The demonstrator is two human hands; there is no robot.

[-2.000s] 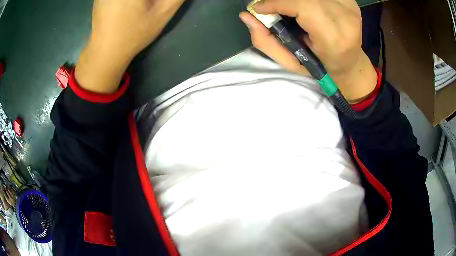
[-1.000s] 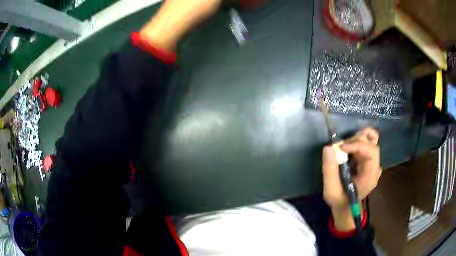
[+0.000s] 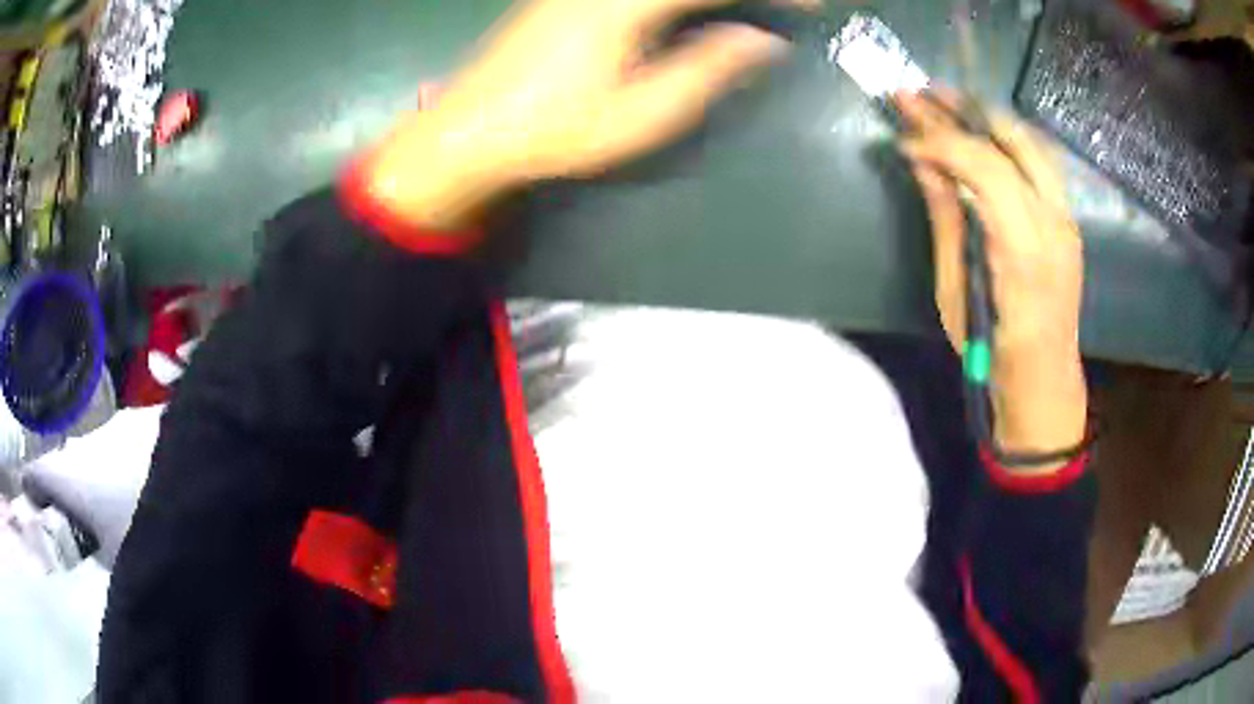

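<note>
My right hand point(image 3: 1011, 255) holds the soldering iron point(image 3: 978, 323), its green band near the wrist and its thin tip blurred past the fingers. Its fingertips are at the edge of a small white-silver circuit board point(image 3: 877, 58) at the top. My left hand point(image 3: 564, 103) is blurred, over the bench left of the board, fingers pointing right. A dark shape shows at its fingers; I cannot tell whether it is held.
Silvery strands point(image 3: 1128, 117) lie on a dark mat at upper right. A pile of boards point(image 3: 127, 69) and a red housing point(image 3: 176, 116) lie at upper left. A blue-rimmed fan point(image 3: 52, 352) is at left. A large carton point(image 3: 1148, 399) stands below the bench edge at right.
The view has shifted. My right hand, still holding the iron, has moved from beside the silvery strands to the circuit board. My left hand now shows more fully, over the bench.
</note>
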